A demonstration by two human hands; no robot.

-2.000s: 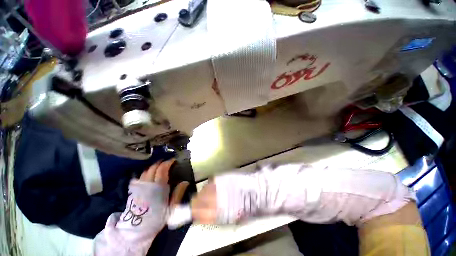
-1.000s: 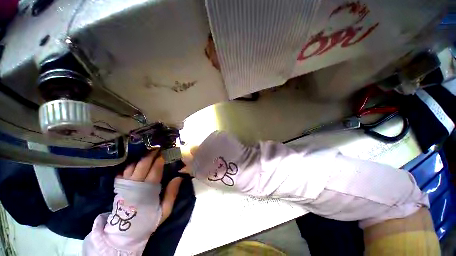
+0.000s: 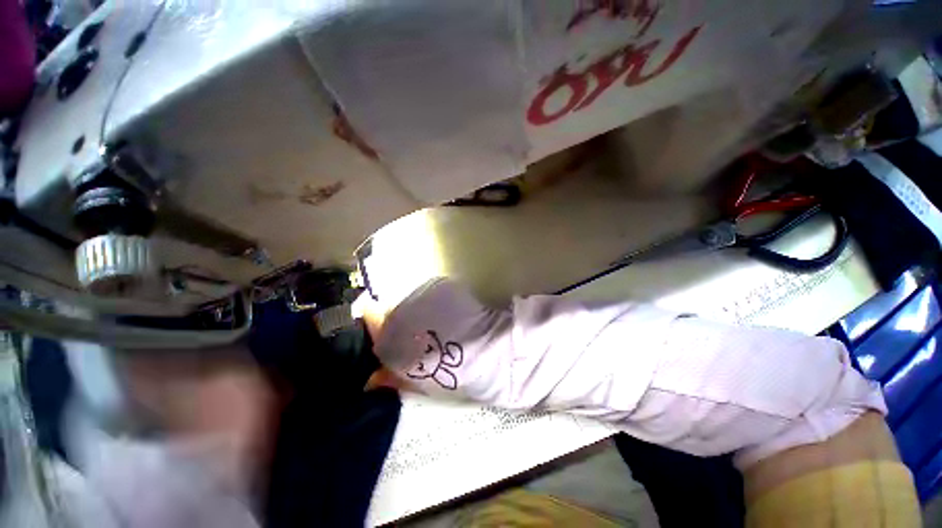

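Note:
A dark navy garment piece [image 3: 336, 443] lies under the needle area and spreads down toward the wearer. My left hand [image 3: 201, 413] is a strong blur at the left, over the dark cloth; its fingers cannot be made out. My right hand [image 3: 374, 335] is beside the presser foot [image 3: 336, 318], at the cloth's right edge. Its fingers are mostly hidden by the pink sleeve cover and the lamp glow, so its grip is unclear. The white sewing machine head [image 3: 248, 124] is above both hands, with a ridged tension dial [image 3: 114, 258] at its left.
Scissors with black and red handles [image 3: 795, 235] lie on the machine bed [image 3: 547, 242] at right. A white ribbed band [image 3: 424, 103] hangs over the head. A blue plastic crate [image 3: 899, 361] is at the right edge. A small dark tool [image 3: 496, 195] lies under the arm.
My left hand has moved left and down, away from the presser foot, and is now blurred. My right hand, first lower beside the left, moved up to the presser foot and stays there. The view moved closer.

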